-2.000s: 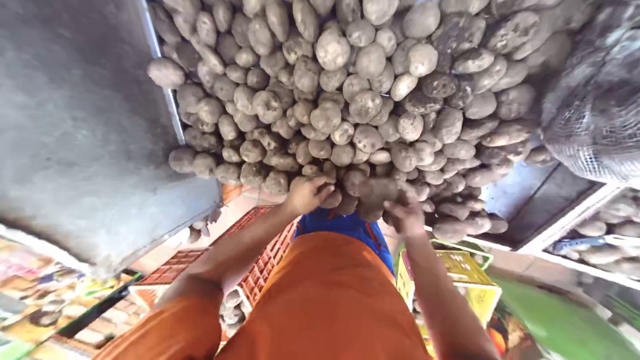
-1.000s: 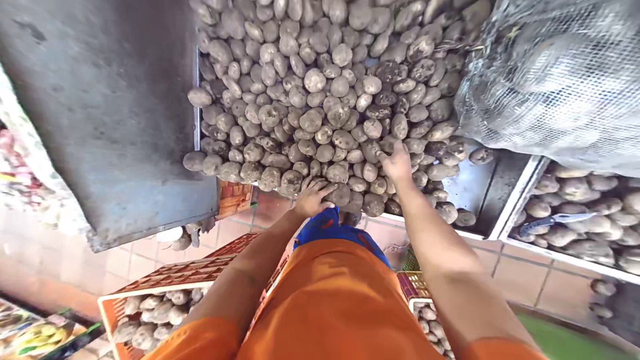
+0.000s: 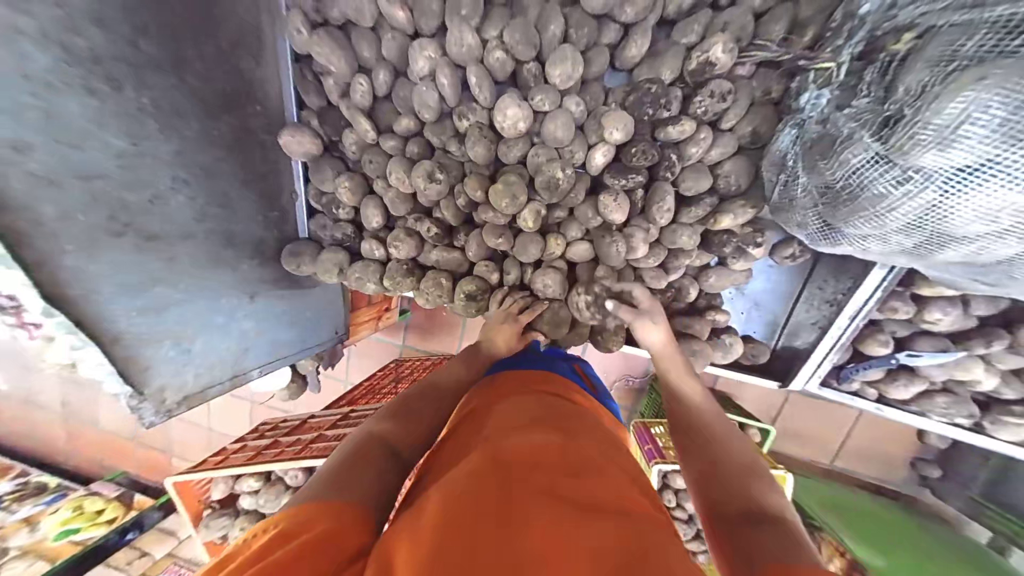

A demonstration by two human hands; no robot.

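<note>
A large heap of unwashed potatoes (image 3: 512, 192) covers the display table in front of me. My left hand (image 3: 510, 320) lies at the heap's near edge with its fingers spread over potatoes, just above the blue cloth at my waist. My right hand (image 3: 640, 314) is at the same edge, a little to the right, its fingers on a dark, soil-covered potato (image 3: 588, 302). Whether its fingers close around that potato cannot be made out. More potatoes hang at the edge between the two hands.
A grey metal panel (image 3: 160, 184) stands left of the heap. At the right are a white mesh sack (image 3: 920, 160) and a bin of potatoes with a folding knife (image 3: 900, 364) on them. An orange crate (image 3: 304, 444) and a yellow crate (image 3: 652, 440), both holding potatoes, flank me below.
My right hand has drawn back from farther into the heap to its near edge, closer to my left hand. My left hand remains at the near edge.
</note>
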